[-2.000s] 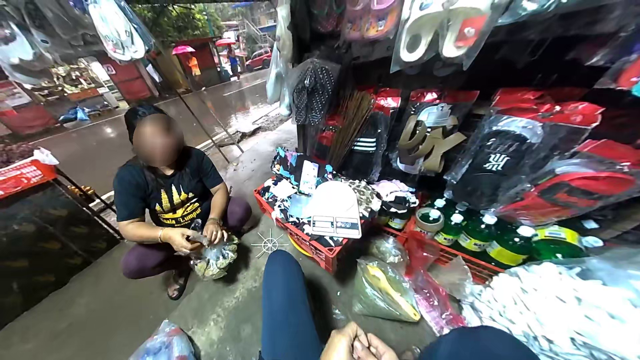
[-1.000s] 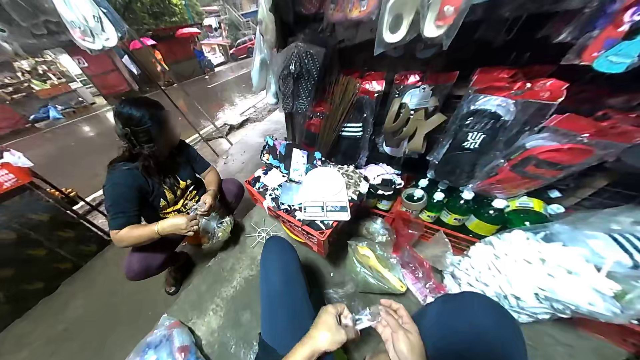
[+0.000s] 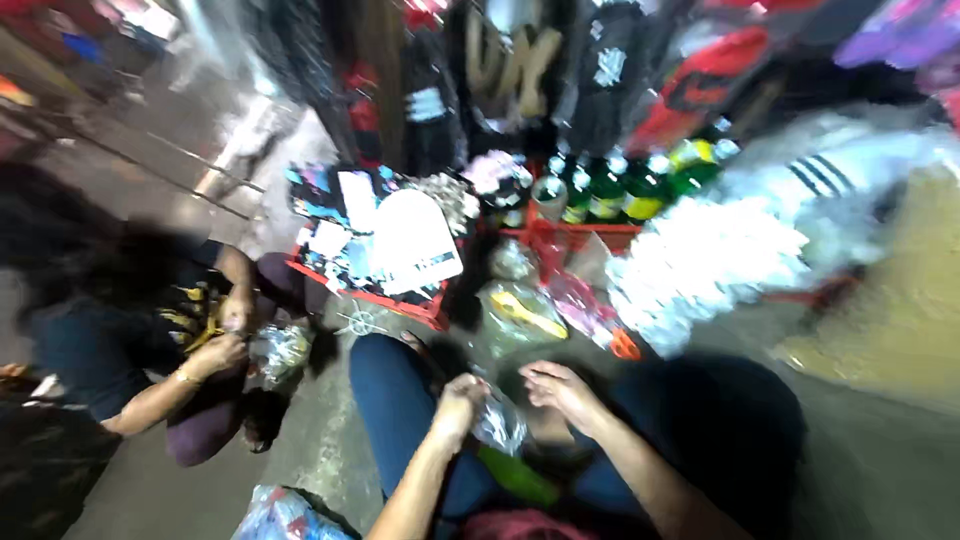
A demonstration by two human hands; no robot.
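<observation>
My left hand [image 3: 461,405] pinches the top of a small clear plastic bag [image 3: 500,421], which hangs between my knees. My right hand [image 3: 559,390] is just right of the bag, its fingers apart and holding nothing. Below the bag a green thing [image 3: 517,476] shows in my lap; I cannot tell what it is. On the ground ahead of my hands lies a clear bag with a yellow-handled item [image 3: 529,315] in it, beside a pink plastic packet [image 3: 577,304] and orange scissor handles [image 3: 624,344].
A co-worker's hands [image 3: 231,330] hold a filled plastic bag [image 3: 280,349] at the left. A red crate [image 3: 390,301] carries folded goods and a white cap-shaped card. Green bottles [image 3: 607,187] stand behind, near a large bag of white items [image 3: 705,255]. Another filled bag [image 3: 289,517] lies lower left.
My hands, together before, have come apart; the clear bag stays with my left hand. The view has tilted down strongly.
</observation>
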